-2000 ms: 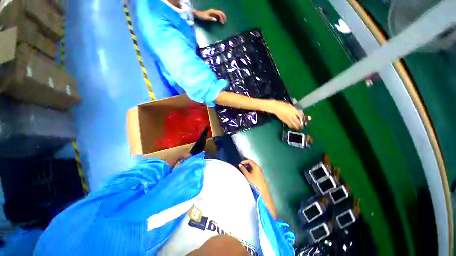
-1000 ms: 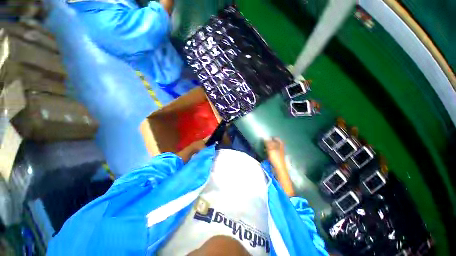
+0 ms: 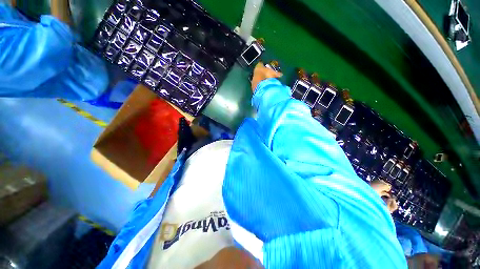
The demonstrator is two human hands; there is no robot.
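Observation:
My right hand (image 3: 263, 75) reaches out over the green bench with its fingers around a display module (image 3: 273, 66), which it partly covers. Another module (image 3: 251, 53) with a white-edged screen lies just beyond, by the foot of the pale post. Several modules (image 3: 344, 114) with orange tails lie to the right of my hand, some partly hidden by my sleeve. My left forearm (image 3: 164, 177) shows beside the carton, but the hand itself is hidden near a black object (image 3: 184, 135).
A shiny black blister tray (image 3: 163, 58) lies at upper left. An open carton (image 3: 117, 141) with a red bag (image 3: 158, 128) stands below the bench edge. Another tray (image 3: 421, 184) holds modules at right, near another person's hand (image 3: 387, 195). A blue-sleeved person is at upper left.
My right hand has moved from near the bench edge out to the module by the post. The view has swung right, showing more trays there. Other modules appear unmoved on the bench.

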